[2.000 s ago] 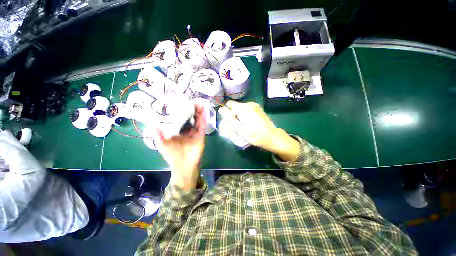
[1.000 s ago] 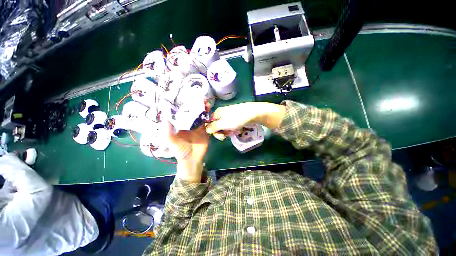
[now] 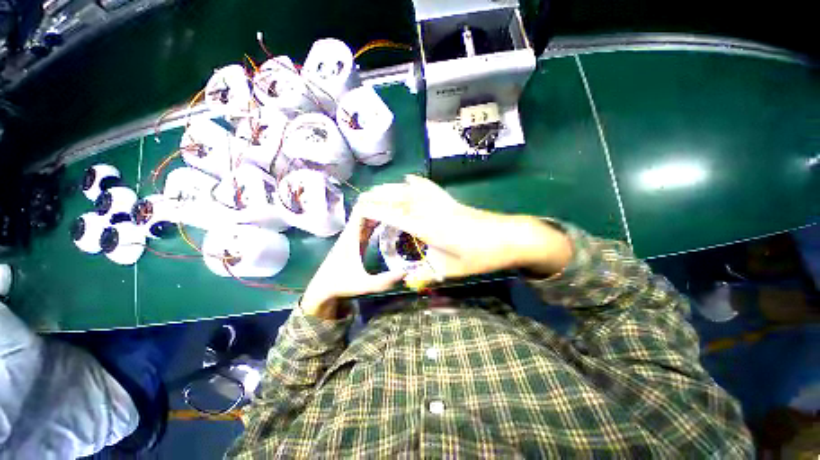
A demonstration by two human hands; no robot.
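Observation:
A white camera housing (image 3: 392, 249) with a dark round centre is between my two hands, low at the front edge of the bench. My left hand (image 3: 349, 260) curves around its left side. My right hand (image 3: 432, 229) covers its top and right side. Thin red and yellow wires show at its lower right. My fingers hide much of the housing. Several other white housings (image 3: 315, 148) with red, orange and yellow wires stand or lie grouped to the left of my hands.
White ball camera heads (image 3: 124, 243) with black faces sit at the left. A pale grey screw feeder (image 3: 475, 85) stands behind my right hand. A person in a pale sleeve (image 3: 54, 386) is at the lower left. A metal rail (image 3: 665, 41) runs behind the bench.
The view has shifted, so things appear farther left. My hands have moved toward the bench's front edge and come together around a housing. The separate square-looking white housing at right no longer shows apart.

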